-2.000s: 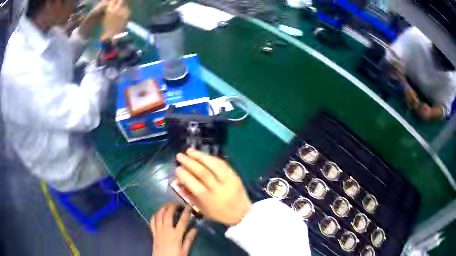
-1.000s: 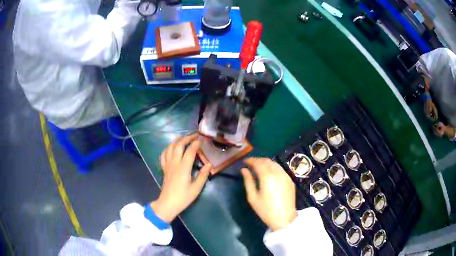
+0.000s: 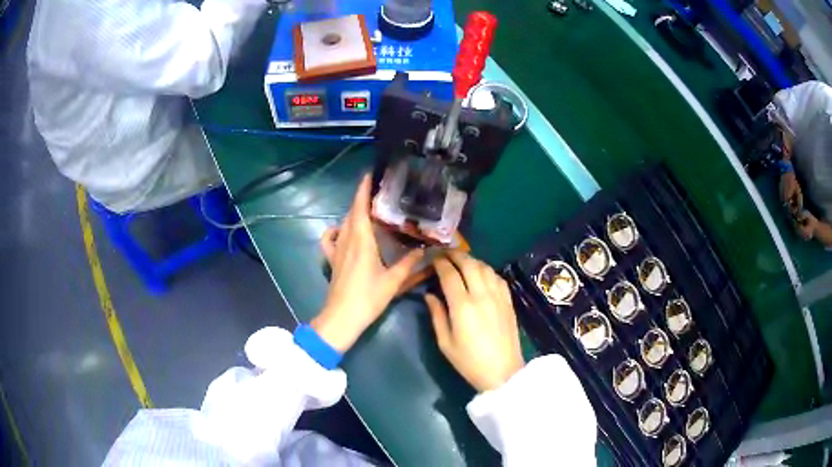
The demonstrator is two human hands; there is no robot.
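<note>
The toggle clamp press (image 3: 442, 137) stands on the green bench with its red handle (image 3: 474, 55) upright. The pressing head (image 3: 418, 202), a clear and pinkish block, sits under the linkage. The orange-brown locating fixture (image 3: 461, 244) is mostly hidden by my hands below the head. My left hand (image 3: 358, 272) lies along the left side of the press, its thumb and fingers at the fixture. My right hand (image 3: 474, 315) has its fingertips at the fixture's front, meeting my left thumb. Whether a watch case is between my fingers cannot be seen.
A black parts tray (image 3: 639, 319) with rows of watch cases lies at right. A blue control box (image 3: 365, 73) with displays stands behind, a pale-topped orange-brown block (image 3: 334, 47) on it. A person in a white coat (image 3: 119, 100) is at left, another (image 3: 807, 155) at far right.
The red handle, under my palm area earlier, stands upright. Since a second ago, both hands have moved in over the fixture and my right fingers have reached my left thumb. The view has shifted slightly.
</note>
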